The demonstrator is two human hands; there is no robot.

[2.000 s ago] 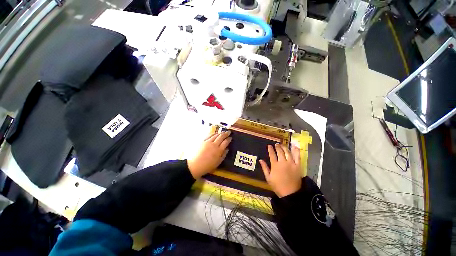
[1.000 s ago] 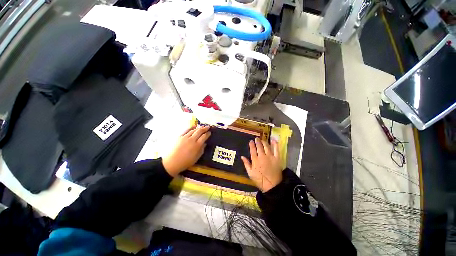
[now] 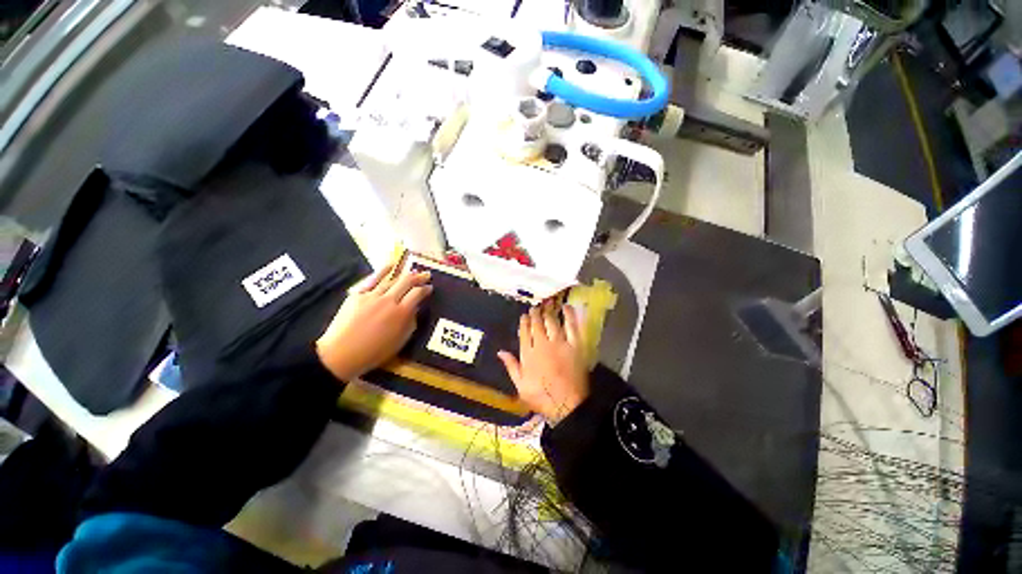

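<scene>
A black fabric panel (image 3: 472, 370) lies flat in the amber clamp frame (image 3: 460, 387), with a white label (image 3: 456, 340) near its middle. My left hand (image 3: 373, 322) lies flat on the left end of the panel and frame. My right hand (image 3: 549, 359) lies flat on the right end, its fingers spread. Neither hand grips anything. The frame sits on a pale template plate edged with yellow tape (image 3: 443, 431). The white sewing machine head (image 3: 512, 213) stands just behind the frame and overlaps its back right part.
A stack of dark panels (image 3: 241, 241) with a labelled piece on top lies at the left. A blue tube (image 3: 611, 107) curves over the machine head. A tablet-like screen (image 3: 977, 252) and dark snips (image 3: 900, 331) are at the right. Loose threads (image 3: 510, 493) hang at the front.
The clamp frame and panel have moved left relative to the machine head, with both my hands staying on them. The view has also shifted a little.
</scene>
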